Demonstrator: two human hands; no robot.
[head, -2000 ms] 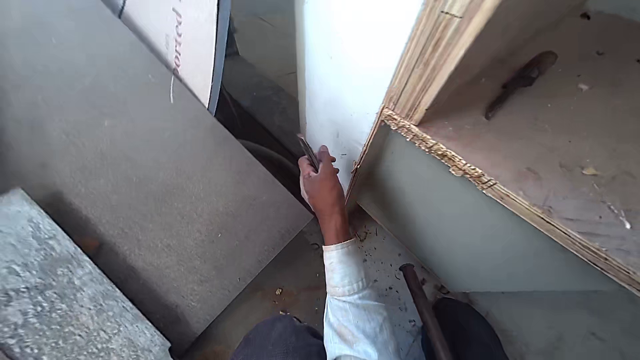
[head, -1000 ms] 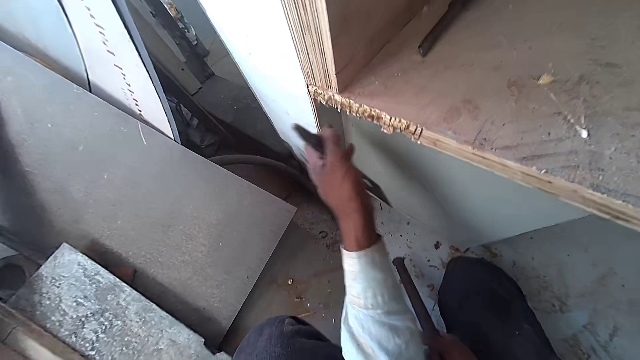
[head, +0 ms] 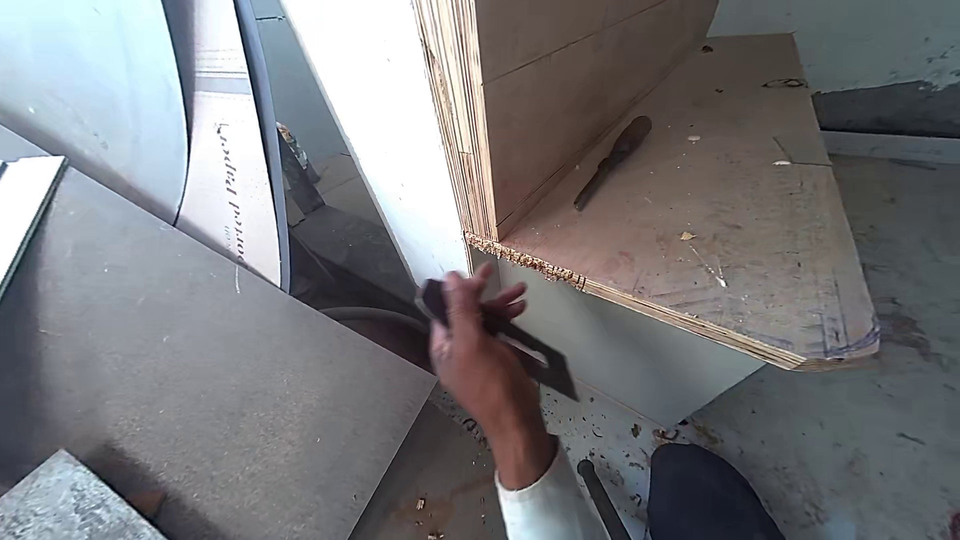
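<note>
My left hand (head: 480, 360) holds a flat, dark metal tool (head: 536, 349) with an angled end, its fingers partly spread around it. The hand is just in front of the rough, chipped edge (head: 525, 260) of a plywood panel (head: 720, 225). On that panel lies a dark-handled tool (head: 615, 161), a chisel or a screwdriver. My right hand is out of view. A dark rod or handle (head: 604, 499) rises from the bottom edge, right of my left sleeve; whether anything holds it is hidden.
An upright white-faced board (head: 375, 112) meets the plywood. A large brown sheet (head: 225, 352) slants at left, with curved laminate sheets (head: 232, 172) behind it. A grey speckled slab (head: 67, 502) is at lower left. Wood chips lie on the floor (head: 600, 435); my knee (head: 705, 487) is at lower right.
The flat tool in my left hand now points down and to the right; two seconds ago it pointed up-left. A part of my right hand, seen at the bottom one second ago, has gone from view.
</note>
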